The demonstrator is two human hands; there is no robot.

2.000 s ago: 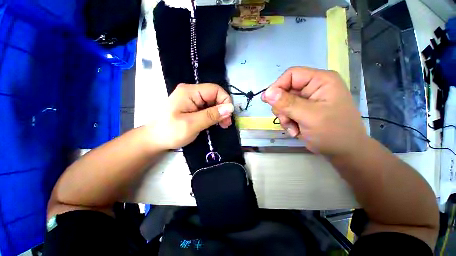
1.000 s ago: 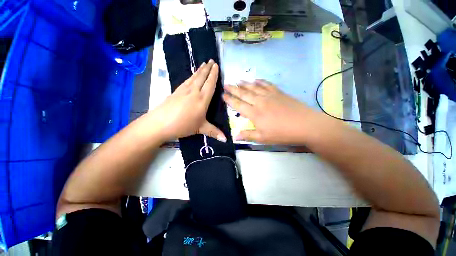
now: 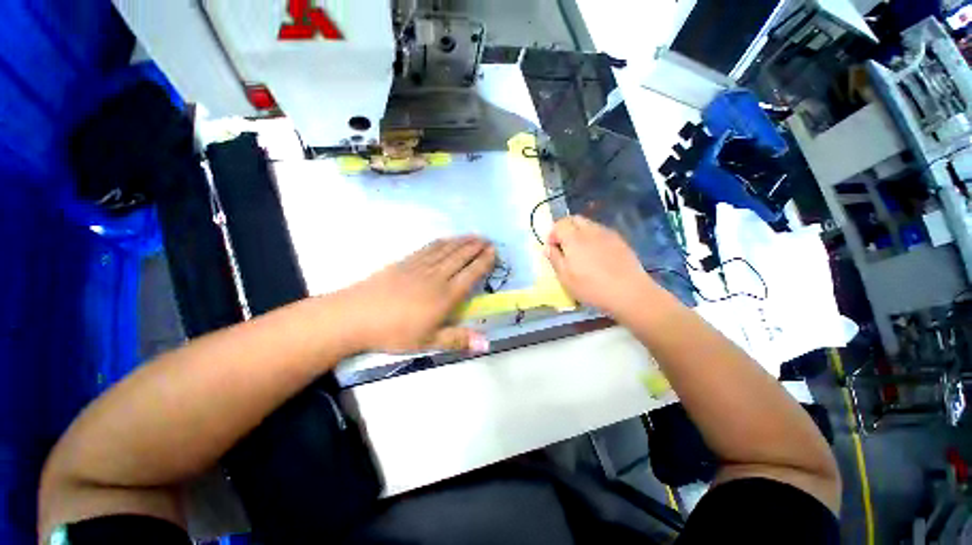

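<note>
My left hand [image 3: 421, 293] lies palm down with spread fingers over the front of the pale template plate [image 3: 394, 218]. My right hand [image 3: 584, 261] is curled at the plate's right edge, by the yellow tape [image 3: 528, 192]; whether it holds anything is hidden. A small dark piece of thread or cord [image 3: 497, 279] lies beside my left fingertips. A thin black cord [image 3: 535, 221] curves near my right hand. The black fabric strap [image 3: 256, 218], with a silvery line along it, lies at the left, partly under my left forearm.
The white sewing machine head [image 3: 309, 75] with a brass-coloured clamp [image 3: 397, 154] stands behind the plate. Blue crates are at the left, one with black pieces [image 3: 123, 144]. At the right are a dark plate [image 3: 613, 176], a blue parts holder [image 3: 735, 176] with black tabs, and a screen [image 3: 735, 32].
The view has turned right. My left hand has left the strap and moved right onto the plate. My right hand has moved to the plate's right edge and curled. The strap now lies further left in view.
</note>
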